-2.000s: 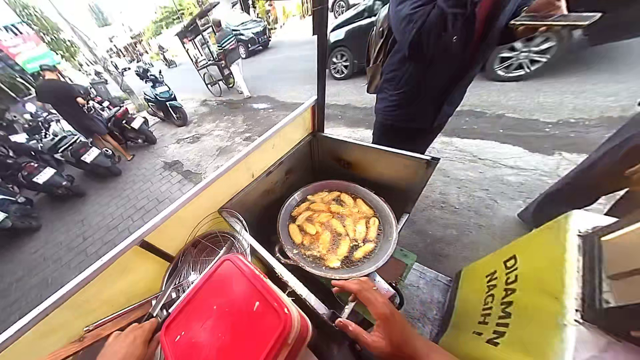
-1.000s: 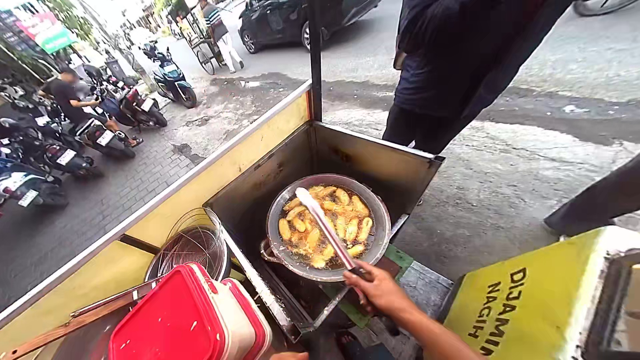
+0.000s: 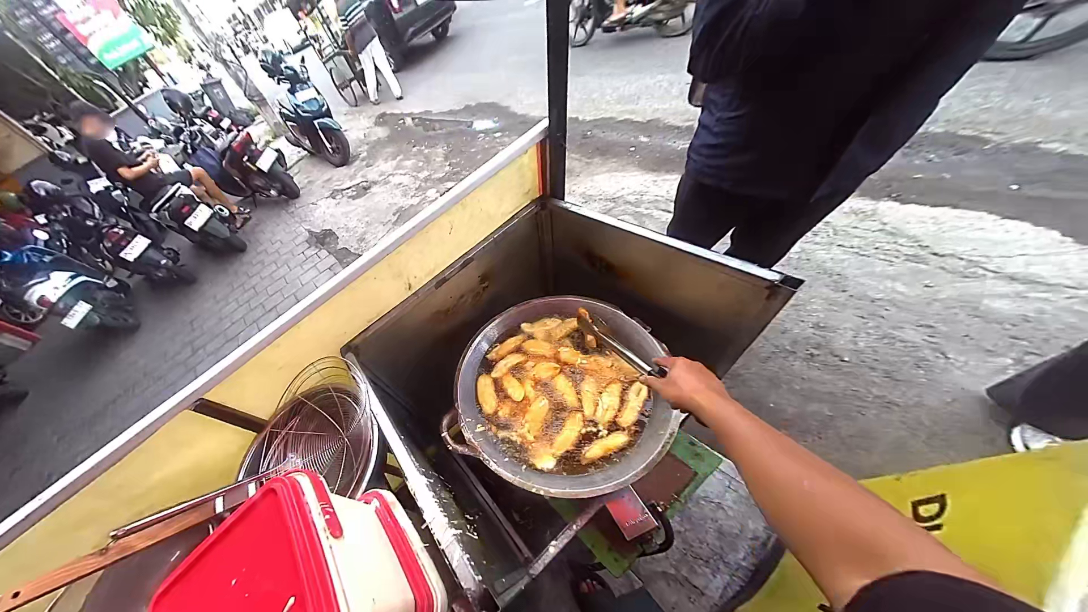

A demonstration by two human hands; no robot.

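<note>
My right hand [image 3: 687, 384] grips the dark handle of metal tongs [image 3: 625, 348] at the right rim of a wide metal wok [image 3: 561, 484]. The tongs reach down into the hot oil at the upper right of the wok, close to the fritters there. Several golden, oblong fritters [image 3: 564, 391] lie in bubbling oil. My left hand is out of the frame.
Metal panels [image 3: 671, 280] shield the wok's far sides. Lower left are a wire strainer [image 3: 319, 433], a wooden-handled utensil [image 3: 110, 557] and containers with red lids [image 3: 246, 552]. A person in dark clothes [image 3: 765, 127] stands beyond the cart. A yellow panel [image 3: 977, 518] is at lower right.
My right hand, near the wok's lower rim with the tongs raised across the wok one second ago, is now at the right rim with the tongs lowered into the oil. My left hand has left the view.
</note>
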